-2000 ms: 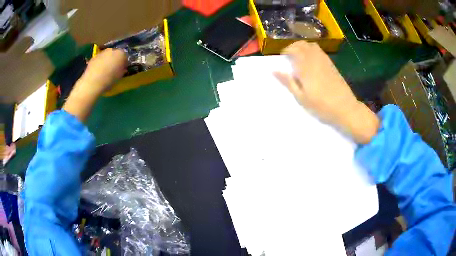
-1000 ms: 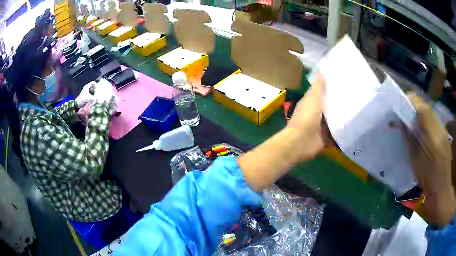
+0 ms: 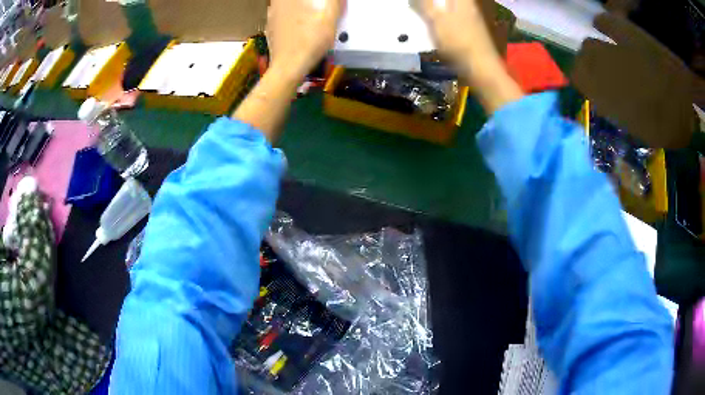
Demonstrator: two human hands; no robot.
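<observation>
My left hand (image 3: pixel 305 31) and my right hand (image 3: pixel 456 35) hold a white box insert (image 3: pixel 383 32) with small dark holes between them, one hand at each end. The insert is folded and sits over the back part of an open yellow retail box (image 3: pixel 390 116). Bagged dark accessories (image 3: pixel 417 92) show in the front of that box. My fingertips are cut off or blurred at the top edge. Whether the insert touches the box floor is hidden.
Yellow boxes with white inserts (image 3: pixel 189 68) stand at left on the green belt (image 3: pixel 332 170). Another open yellow box (image 3: pixel 661 181) is at right. A plastic bag of cables (image 3: pixel 386 293), squeeze bottle (image 3: pixel 122 210), clear bottle (image 3: pixel 120 143) and blue bin (image 3: pixel 89 181) lie nearer. A checked sleeve (image 3: pixel 31 270) is at left.
The view has swung back down and right from the neighbour. The insert, raised and tilted a second ago, is now level over the open box, with both hands on it.
</observation>
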